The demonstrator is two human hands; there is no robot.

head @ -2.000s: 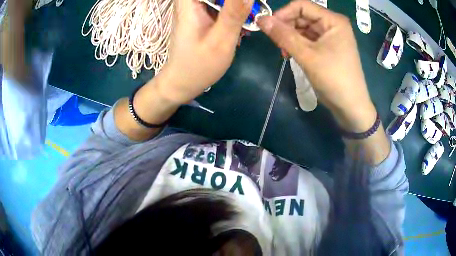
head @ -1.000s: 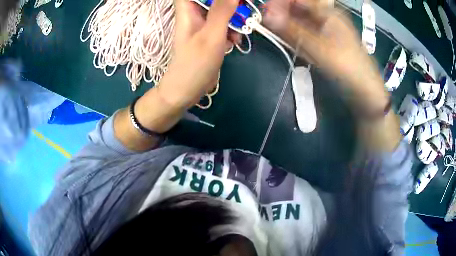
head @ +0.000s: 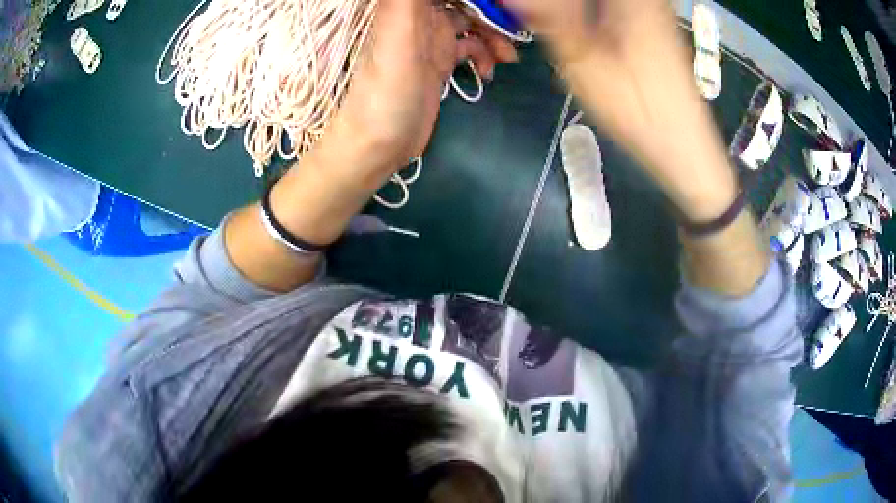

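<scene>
A white shoe upper with blue inside [head: 494,14] is at the top edge, partly cut off and covered by the hands. My left hand [head: 418,74] holds it. My right hand [head: 589,49] is blurred beside it, and its fingers are cut off by the top edge. A thin pale cord [head: 470,83] hangs in a loop below my left hand, with more loops near that wrist. A large heap of pale cord loops [head: 260,83] lies left of my left forearm. A flat white sole [head: 587,187] lies on the table below my right hand.
The dark green table [head: 472,196] has a pale seam [head: 535,201]. A pile of white uppers [head: 835,226] lies at right. Another sole [head: 705,49] lies at the far side, with narrow pieces [head: 855,57] at upper right. A person's pale sleeve [head: 44,192] is at left.
The cord drawn out between the hands a second ago no longer shows. The upper has turned and sits nearer the top edge. My right hand has moved over beside it.
</scene>
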